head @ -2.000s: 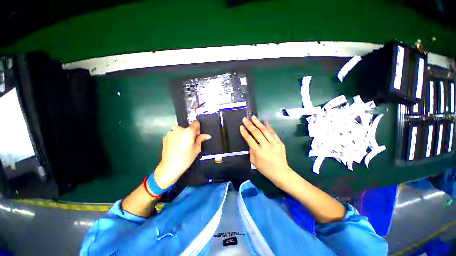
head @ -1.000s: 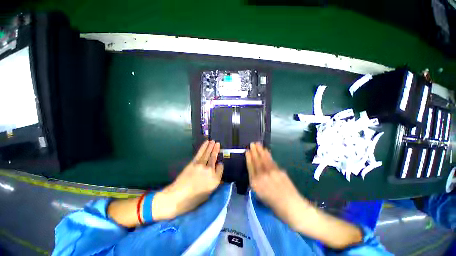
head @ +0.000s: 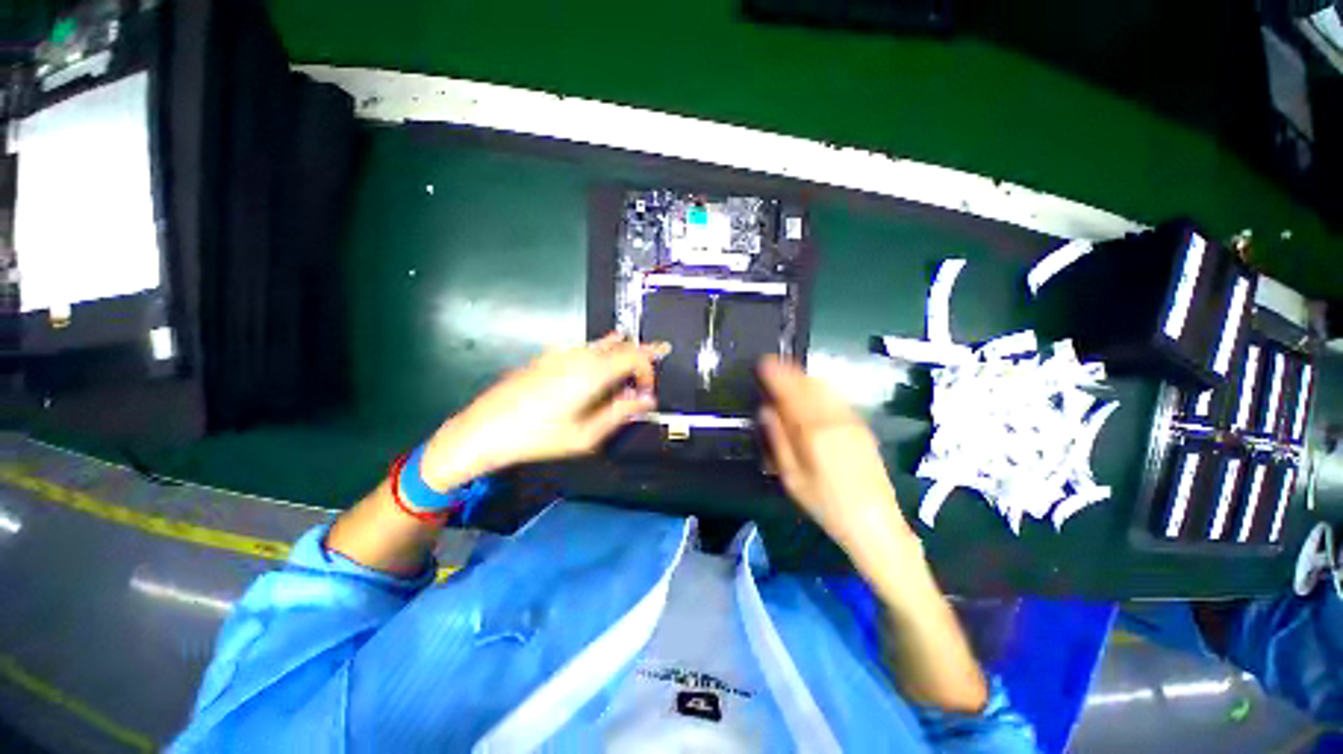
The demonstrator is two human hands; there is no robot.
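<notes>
The tablet housing lies flat on the green mat, its mainboard at the far end. The black battery pack sits in the bay, with thin white edges above and below it. My left hand is over the housing's left edge, fingers curled near the battery's left side; whether it touches is unclear. My right hand is at the housing's right edge, slightly blurred, fingers bent, and nothing shows in it.
A liner pile lies right of the housing. Beyond it are a battery stack and battery tray. Housings are stacked at left. A blue bin is below the bench edge. A blue sleeve shows at far right.
My hands have moved up from the battery's near edge to its sides, the left one with fingers now curled. The view has shifted, showing more of the housing stack at left.
</notes>
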